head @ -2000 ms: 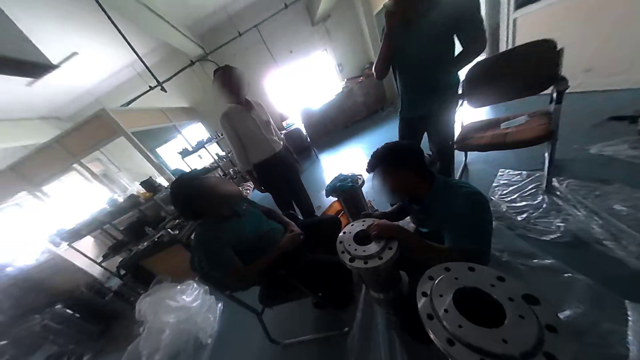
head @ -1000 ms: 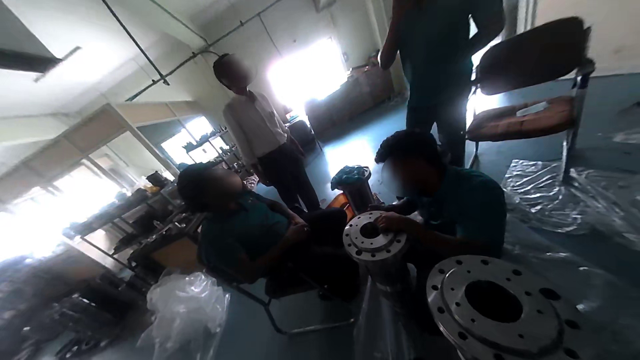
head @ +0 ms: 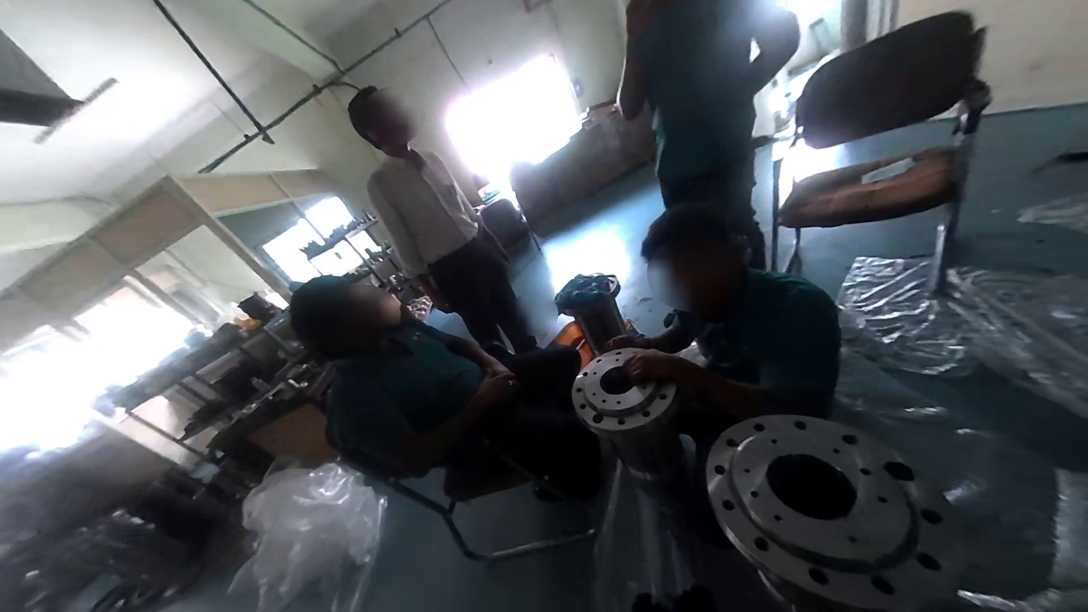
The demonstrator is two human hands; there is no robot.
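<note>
Neither my left hand nor my right hand shows in the head view. Nearest to the camera, at the lower right, stands a large flanged metal cylinder (head: 867,544) with a round centre bore and bolt holes around its rim. Left of it and farther off is a smaller flanged metal cylinder (head: 595,399). A crouching co-worker's hand (head: 654,365) rests on its top face near the bore. Behind that one, another upright cylinder (head: 599,323) has blue-green plastic or cloth over its top.
A seated person (head: 416,374) is at centre left on a metal-framed chair; two others stand behind. Clear plastic sheeting (head: 310,518) lies on the floor at lower left and more (head: 901,314) at right, by a padded chair (head: 875,187). Cluttered shelves line the left side.
The view has shifted a little. The crouching co-worker's hand stays at the smaller flange, and nothing else has plainly changed.
</note>
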